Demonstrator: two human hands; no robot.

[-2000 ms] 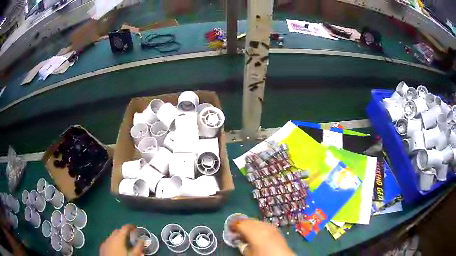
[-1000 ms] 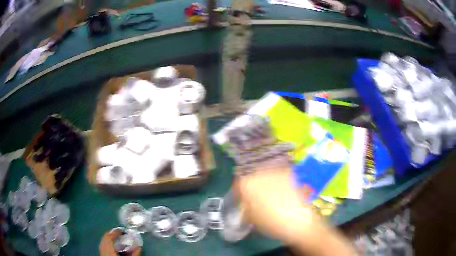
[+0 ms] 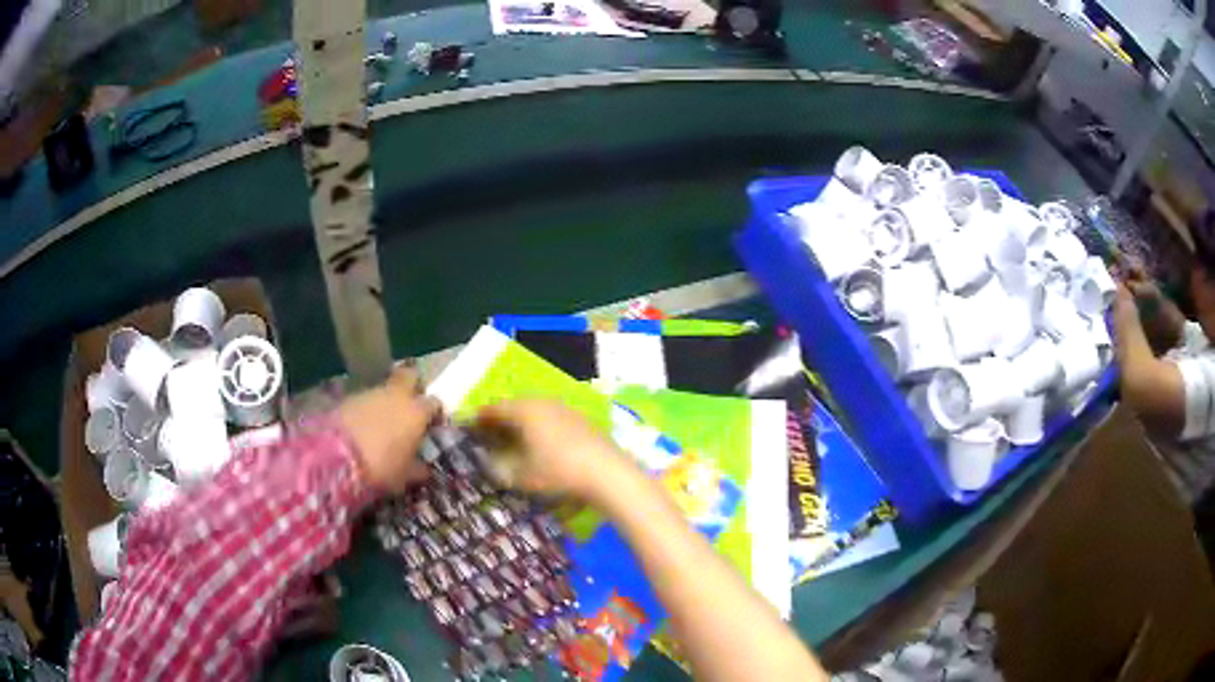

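Wired metallic components, silver and dark red, lie in tight rows [image 3: 486,573] on coloured sheets. My left hand [image 3: 387,429], in a red-and-white plaid sleeve, is at the back left end of the rows. My right hand [image 3: 540,450], with a bare forearm, is over the back right end, fingers curled down at the components. The fingertips are blurred or hidden, so I cannot tell whether either hand grips a component. One white housing [image 3: 368,666] stands at the bottom edge, partly cut off.
A carton of white housings [image 3: 253,296] is at left, partly behind the sleeve. A blue bin [image 3: 833,386] heaped with white housings is at right. Printed sheets [image 3: 770,500] lie between. A scuffed post [image 3: 341,227] rises behind the bench. Another person's arm [image 3: 1149,360] is beyond the bin.
The view has swung right. My right hand has moved from the row of housings to the components. My left hand has left the housing it held and is now also at the components.
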